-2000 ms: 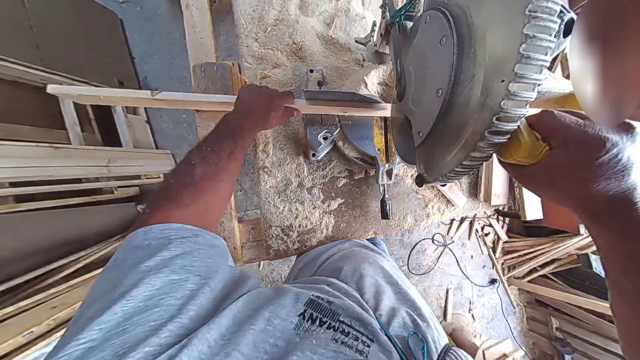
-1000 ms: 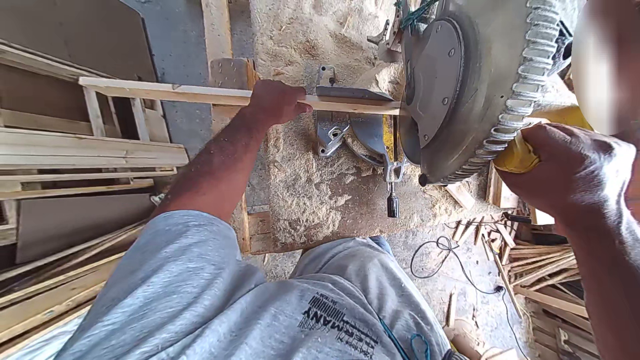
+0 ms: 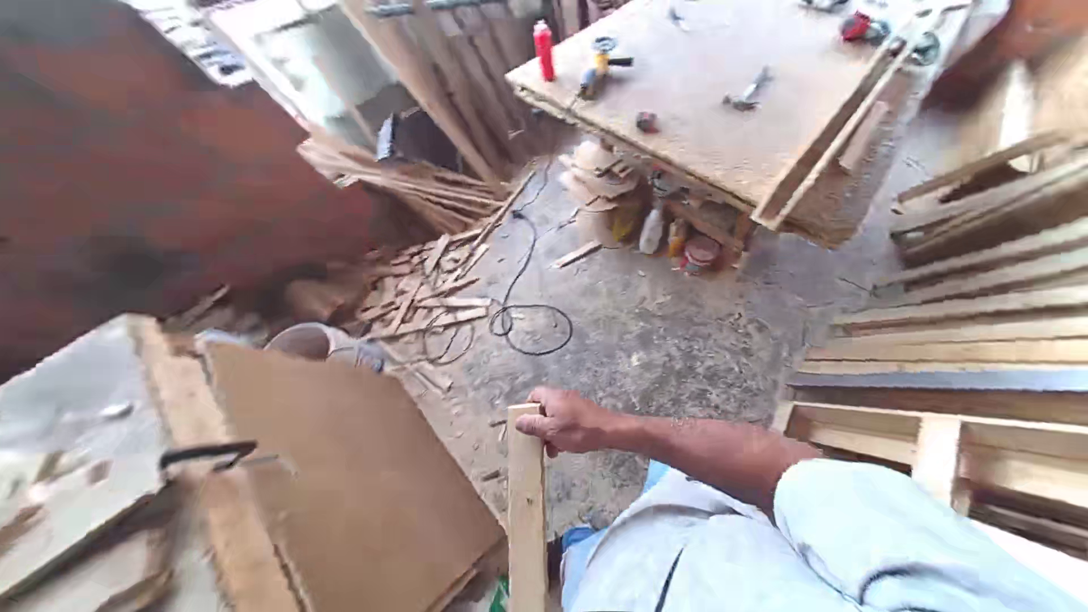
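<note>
My right hand (image 3: 565, 422) grips the upper end of a light wooden strip (image 3: 527, 518), with the thumb across its face and the fingers curled round the far edge. The strip runs down past the bottom of the view, so its lower end is hidden. My right forearm reaches in from the right, above my shirt and trousers. My left hand is out of view.
A brown board (image 3: 340, 476) lies at the left. Wood offcuts (image 3: 416, 289) and a looped black cable (image 3: 535, 330) lie on the floor. Tools stand on a worktable (image 3: 697, 102) ahead. Timber frames (image 3: 939, 450) line the right.
The view has swung far round, away from the miter saw. My right hand, earlier at the saw's handle, now holds a wooden strip. My left hand, earlier on a strip at the saw, has left the view.
</note>
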